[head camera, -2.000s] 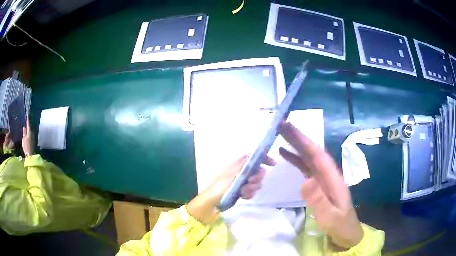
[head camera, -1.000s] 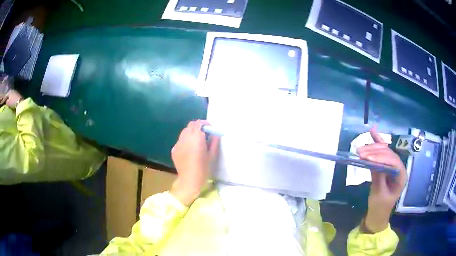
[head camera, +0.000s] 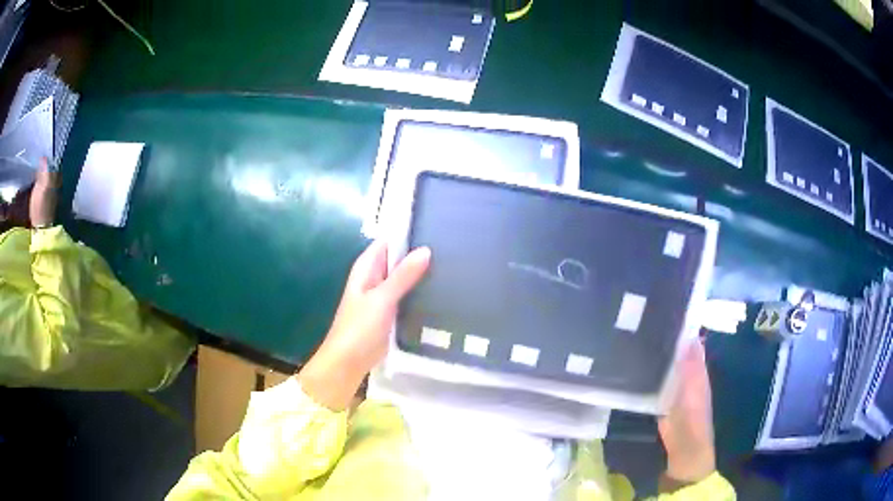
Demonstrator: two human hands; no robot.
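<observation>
A tablet (head camera: 529, 303), screen side up, is held up in front of me between both hands. Its black face carries several small pale squares, and a white border, perhaps a foam sheet, shows around it. My left hand (head camera: 367, 308) holds its left edge, with the thumb on the face. My right hand (head camera: 689, 416) is at its lower right edge, its fingers mostly hidden. White stacked sheets (head camera: 490, 403) show below the tablet. Another tablet (head camera: 470, 147) with a white border lies just behind, partly covered and bright with glare.
Bordered tablets (head camera: 685, 90) lie along the far side of the green bench (head camera: 245, 215). At right are a white cloth (head camera: 723, 315), a small metal fixture (head camera: 795, 318) and a leaning stack (head camera: 867, 362). A coworker's yellow sleeve (head camera: 73, 303) and a white stack (head camera: 109, 183) are at left.
The tablet has turned from edge-on to face-up, showing its screen side and a white border. Both hands have stayed at its sides. The view has shifted slightly.
</observation>
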